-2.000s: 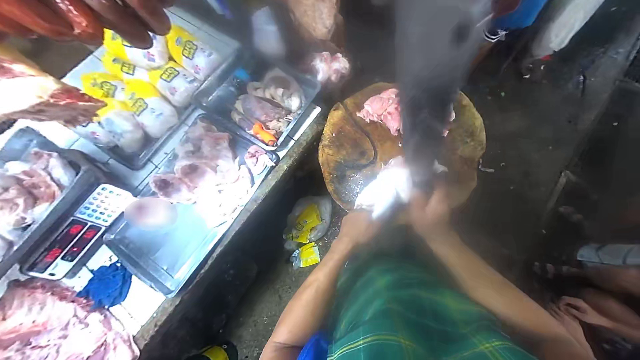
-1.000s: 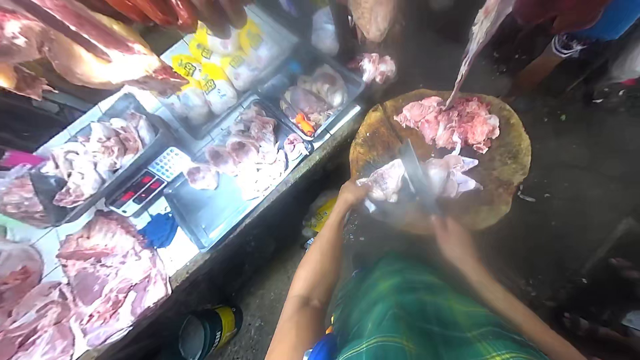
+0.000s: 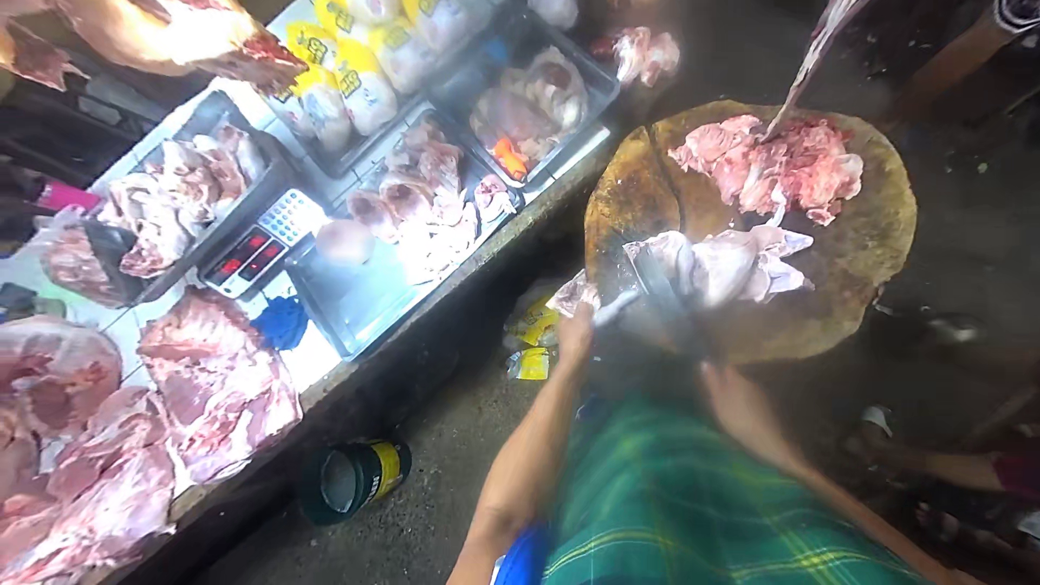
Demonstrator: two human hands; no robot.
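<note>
A round wooden chopping block (image 3: pixel 845 317) stands in front of me. Pale raw poultry pieces (image 3: pixel 723 264) lie across its middle, with a heap of pink raw meat (image 3: pixel 772 166) behind them. My left hand (image 3: pixel 575 325) grips a piece of raw poultry (image 3: pixel 575 294) at the block's left edge. In my right hand (image 3: pixel 719 378), at the block's near edge, is the handle end of a cleaver, largely hidden by blur. Its blurred blade (image 3: pixel 662 280) slants up to the left, against the left side of the poultry pieces.
A tiled counter (image 3: pixel 325 366) on the left bears trays of raw meat, a digital scale (image 3: pixel 260 244) and bagged poultry (image 3: pixel 357 81). Below it stand a dark bucket (image 3: pixel 353 479) and yellow plastic packaging (image 3: pixel 532 325). Raw meat hangs at top left. Another person's arm (image 3: pixel 959 61) shows at top right.
My left hand has moved left, away from the larger poultry pieces, with a smaller piece in its fingers. The blade, raised two seconds ago, is now down at the block.
</note>
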